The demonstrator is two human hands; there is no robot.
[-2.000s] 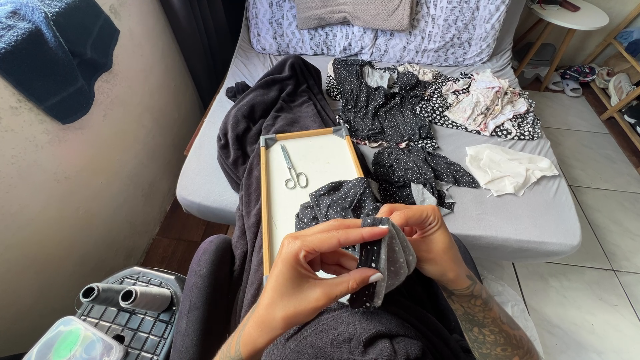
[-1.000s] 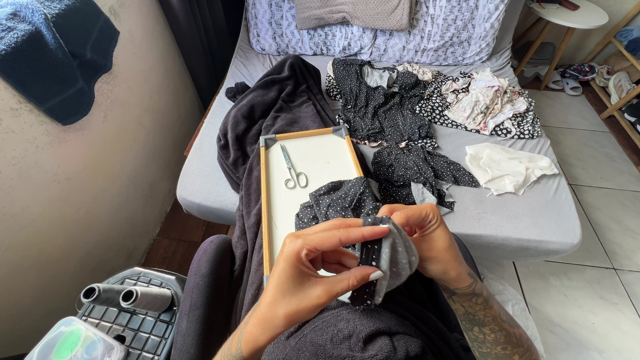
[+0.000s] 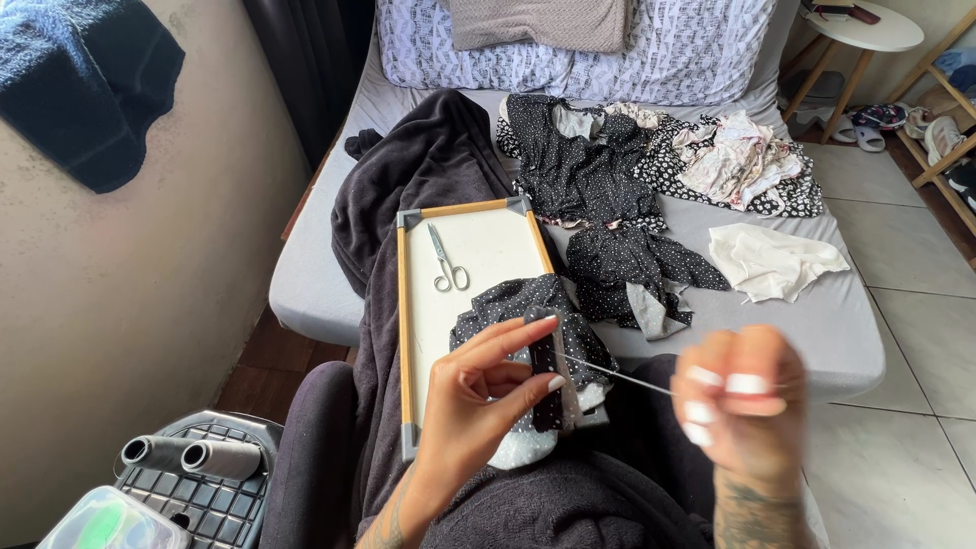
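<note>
My left hand (image 3: 488, 389) pinches a folded edge of black fabric with white dots (image 3: 545, 381) between thumb and fingers. Out to the right, my right hand (image 3: 740, 396) is blurred, its fingertips closed on a light thread (image 3: 625, 377) that runs taut from the fold; whether a needle is in the fingers cannot be told. The rest of the dotted cloth (image 3: 518, 297) lies over the lower part of a wood-framed white board (image 3: 488, 244) on my lap. Metal scissors (image 3: 447, 263) lie on the board, slightly spread.
Dotted garments (image 3: 587, 168), a pale floral cloth (image 3: 740, 164) and a white cloth (image 3: 774, 259) lie on the bed (image 3: 823, 343). At the lower left, thread spools (image 3: 221, 459) and a plastic box (image 3: 114, 522) rest on a black stool (image 3: 194, 496). A dark blanket (image 3: 419, 160) spreads beside the board.
My right hand has moved away from the cloth to the right, and a stretched thread now shows between them. My left hand still holds the fold.
</note>
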